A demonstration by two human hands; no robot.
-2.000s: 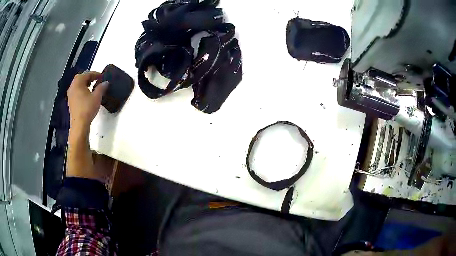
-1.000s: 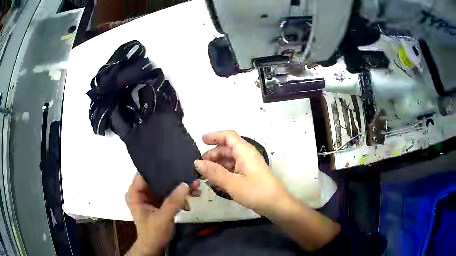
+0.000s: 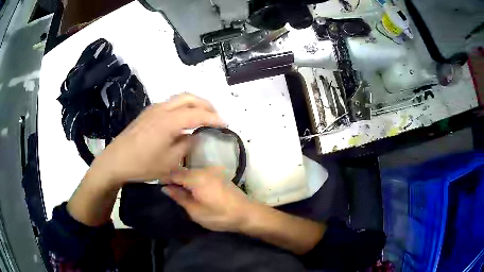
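Note:
A narrow black band loop [image 3: 242, 154] stands out from between my hands, above the white table. My left hand [image 3: 154, 141] is blurred and curls over the loop's upper left side. My right hand [image 3: 215, 202] is below it, its fingertips pinched at the upper edge of a flat black panel [image 3: 143, 208]. The panel is at the table's front edge, partly over my lap. The exact grip of the fingers is blurred and partly hidden. A tangled pile of black bands [image 3: 103, 87] lies at the left of the table.
The sewing machine's narrow arm with its dark end [image 3: 260, 68] is beyond my hands, under the grey head [image 3: 196, 24]. Thin metal tools [image 3: 329, 98] lie in the base recess. A white bottle with a yellow label [image 3: 395, 21] is at upper right. Blue crates [image 3: 419, 212] stand at lower right.
My view has shifted right. The panel has moved from between both hands to below them, near my lap. The band loop, earlier lying on the table, is now at my hands.

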